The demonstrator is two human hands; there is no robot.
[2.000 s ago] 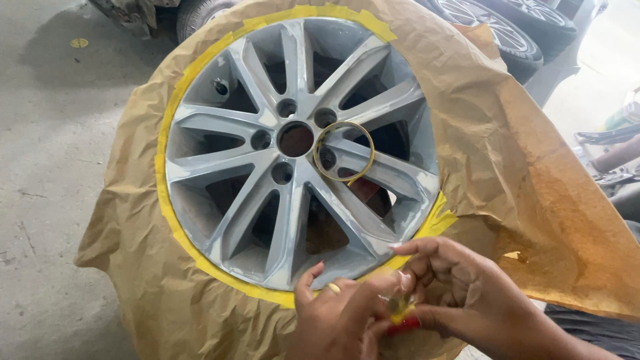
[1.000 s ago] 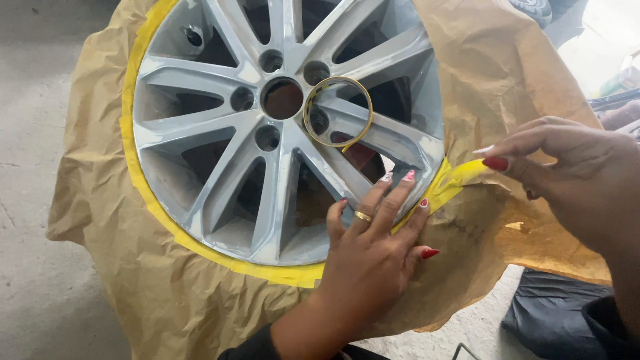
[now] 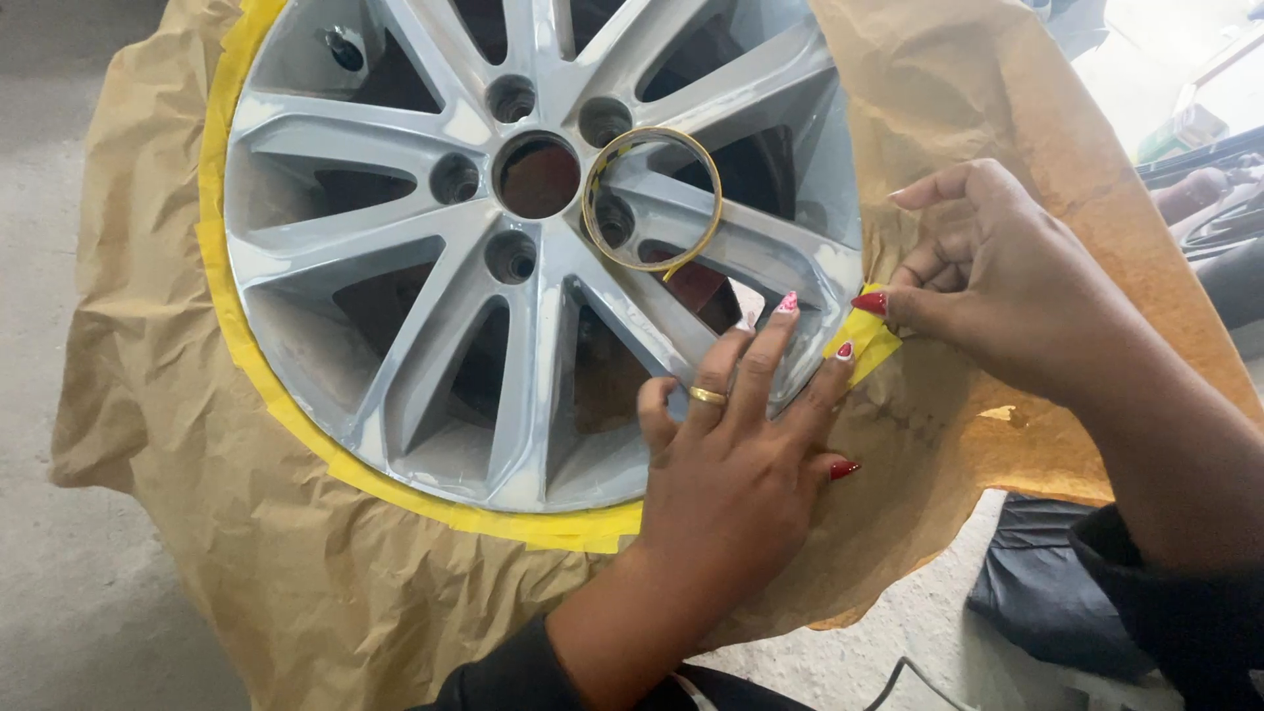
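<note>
A grey alloy wheel (image 3: 533,257) lies face up, ringed by yellow masking tape (image 3: 286,415) and crumpled brown masking paper (image 3: 326,563). My left hand (image 3: 741,464) rests spread over the wheel's lower right rim, its index fingertip against the yellow tape there. At the right, my right hand (image 3: 997,267) touches a short piece of yellow tape (image 3: 869,346) with its thumb; whether it pinches the piece is hard to tell. A thin, nearly used-up tape roll (image 3: 719,212) lies on the spokes by the centre bore.
The paper spreads widely around the wheel, with a small tear (image 3: 999,415) at the right. A black fabric item (image 3: 1047,592) is on the concrete floor (image 3: 109,612) at lower right, near a thin cable (image 3: 908,667). Blurred objects stand at upper right.
My right hand has moved in from the right to the rim, where a raised strip of tape showed a second ago. My left hand stays on the rim. The view has come closer.
</note>
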